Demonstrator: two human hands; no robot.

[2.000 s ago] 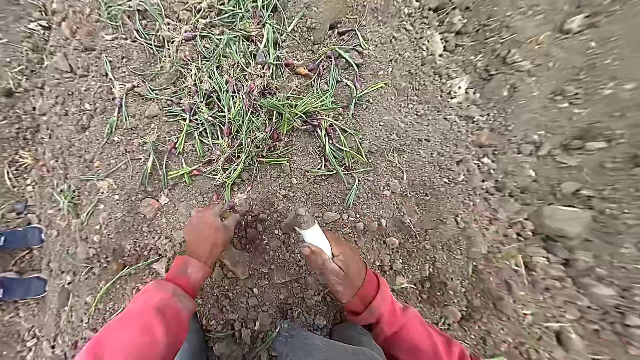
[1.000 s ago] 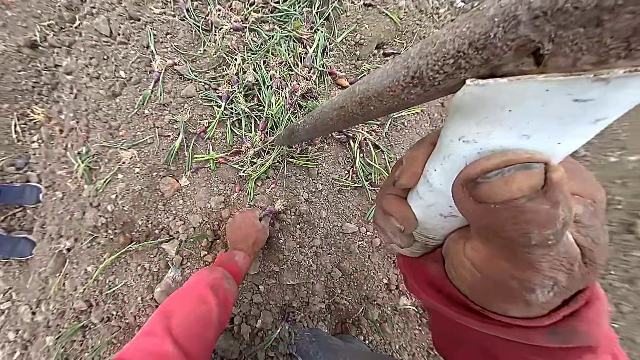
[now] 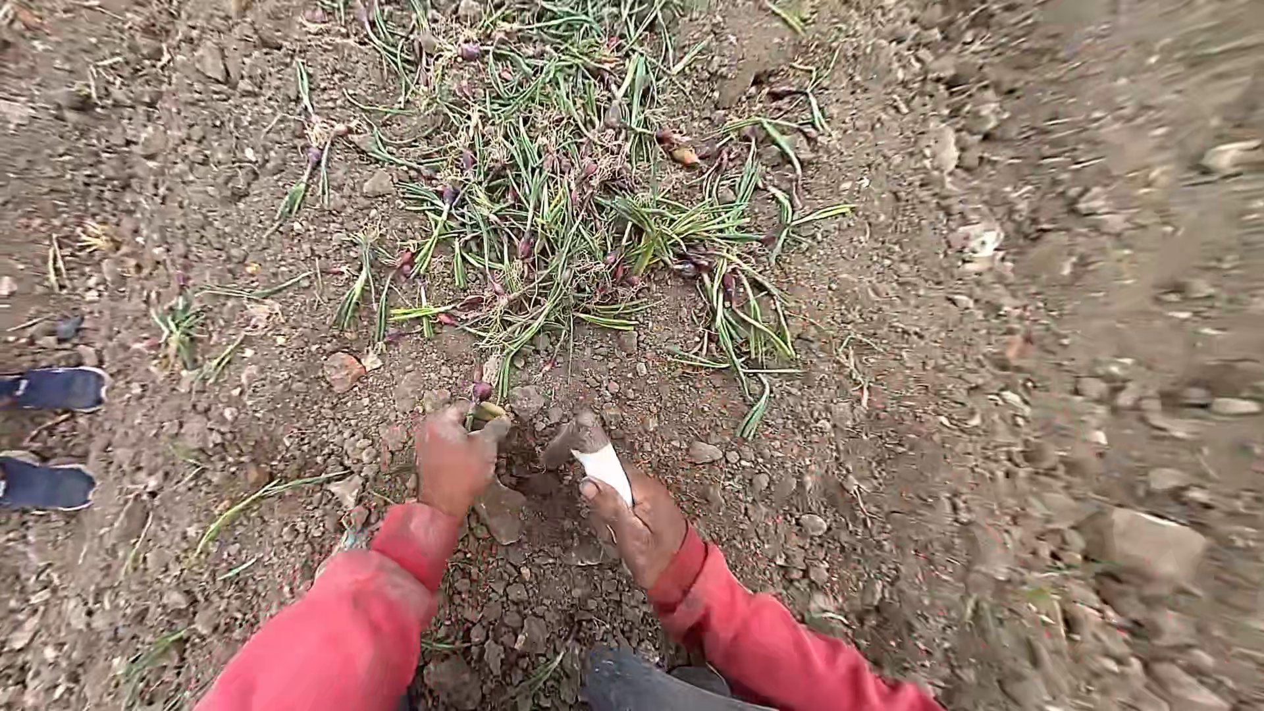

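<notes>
My left hand (image 3: pixel 456 456) is closed on a small purple onion (image 3: pixel 482 391) by its leafy end, the bulb pointing away from me above the fingers. To its right, my right hand (image 3: pixel 637 518) grips a hand tool with a white handle (image 3: pixel 604 472); its dirt-coloured end (image 3: pixel 576 439) points at a small hollow in the soil (image 3: pixel 533 469) between the hands. Soil partly hides the tool's tip. Beyond both hands lies a loose pile of small onions with green leaves (image 3: pixel 553 188).
Two dark shoes (image 3: pixel 54 388) stand on the soil at the left edge. A flat stone (image 3: pixel 502 512) lies between my wrists, a reddish stone (image 3: pixel 344 371) lies left of the pile, and a large rock (image 3: pixel 1150 545) is at the right. My trouser knee (image 3: pixel 657 681) shows at the bottom.
My right hand, raised close to the camera with the tool one second ago, is down at the soil again. My left hand has stayed low, near the bottom of the pile.
</notes>
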